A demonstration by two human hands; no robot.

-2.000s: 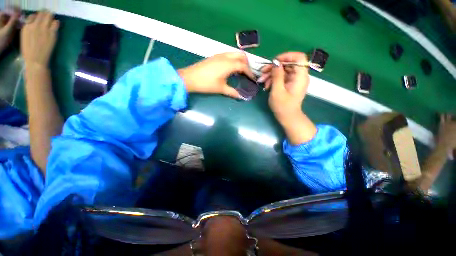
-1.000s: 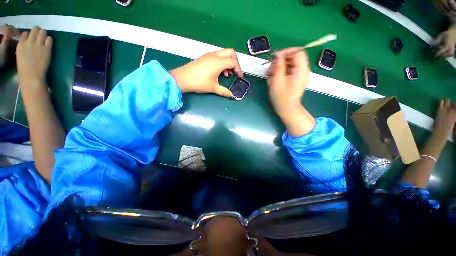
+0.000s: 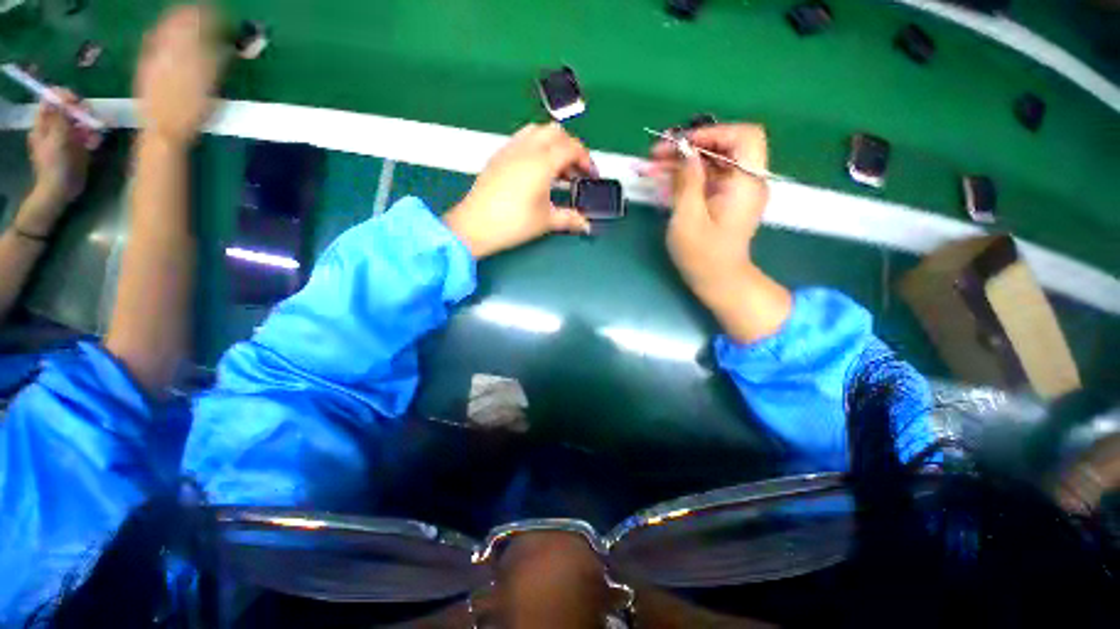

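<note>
My left hand (image 3: 522, 194) holds a small square watch body (image 3: 598, 198) by its left edge, between thumb and fingers, above the dark green bench. Its dark face is turned up. My right hand (image 3: 719, 197), to the right and apart from the watch body, holds a thin pale pointed tool (image 3: 735, 161). One end of the tool points up and left, the other down and right. The tool does not touch the watch body. Whether it is tweezers or a pick I cannot tell. My right fingertips are slightly blurred.
Several watch bodies, one here (image 3: 561, 92), lie on the green belt (image 3: 405, 55) beyond the white rail (image 3: 369, 132). An open cardboard box (image 3: 983, 313) stands right, a whitish packet (image 3: 497, 402) nearer me, a black rectangle (image 3: 273, 221) left. A neighbour's blurred hand (image 3: 178, 74) reaches over the belt.
The watch body has turned in my left hand. The tool has tilted from up-right to down-right. The neighbour's arm at left has moved out over the belt. The whole view has shifted somewhat.
</note>
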